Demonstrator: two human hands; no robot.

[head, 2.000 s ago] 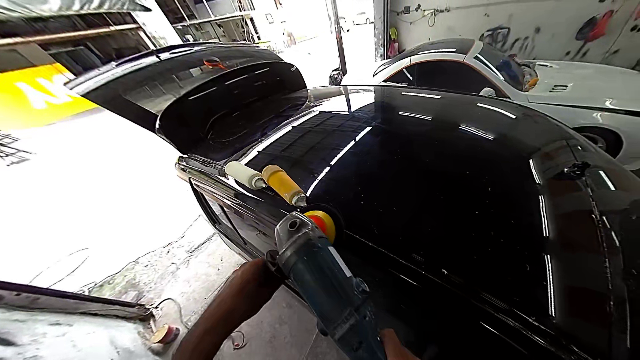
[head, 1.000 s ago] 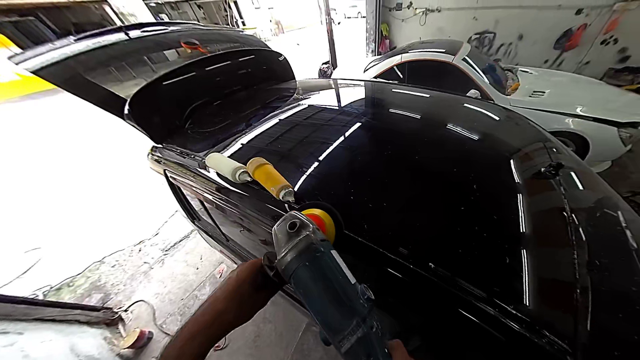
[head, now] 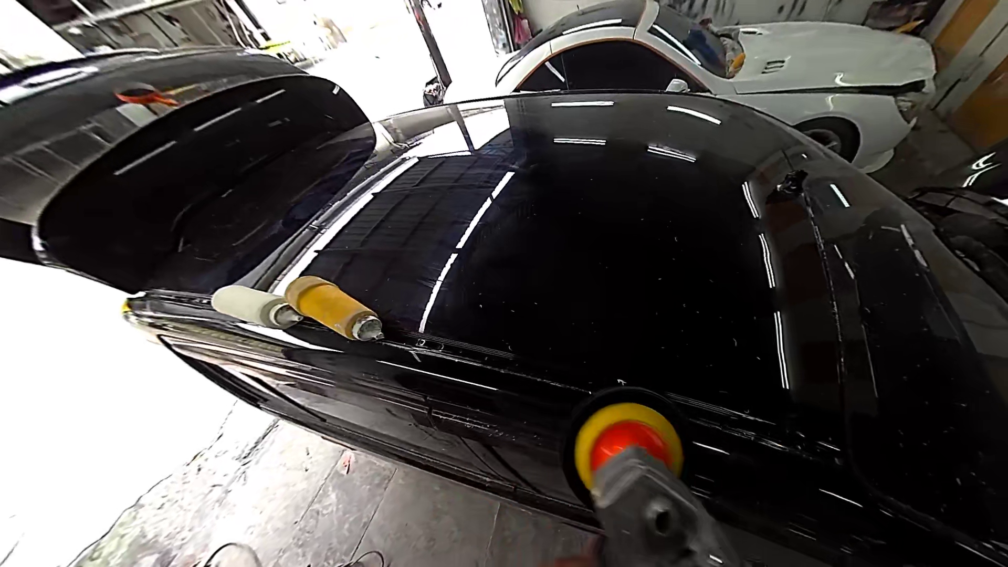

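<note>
A rotary polisher [head: 657, 512] enters at the bottom right, its yellow and red pad [head: 628, 446] against the side edge of a black car's roof [head: 614, 260]. A blurred bit of my left hand [head: 579, 554] shows at the bottom edge, beside the polisher's head; its grip is mostly hidden. My right hand is out of the picture. On the roof's near edge, left of the polisher, lie a whitish squeeze bottle [head: 250, 306] and a yellow squeeze bottle [head: 331, 305], touching or nearly so, nozzles toward the right.
The car's raised tailgate [head: 197, 173] fills the upper left. A white car [head: 819, 67] stands beyond the roof, near a dark post [head: 429, 39]. Grey floor tiles [head: 425, 520] lie below the car's side, with a cable near the bottom edge.
The polisher has moved right along the roof edge, farther from the two bottles, which lie where they were. Much of the left hand and forearm has left the picture.
</note>
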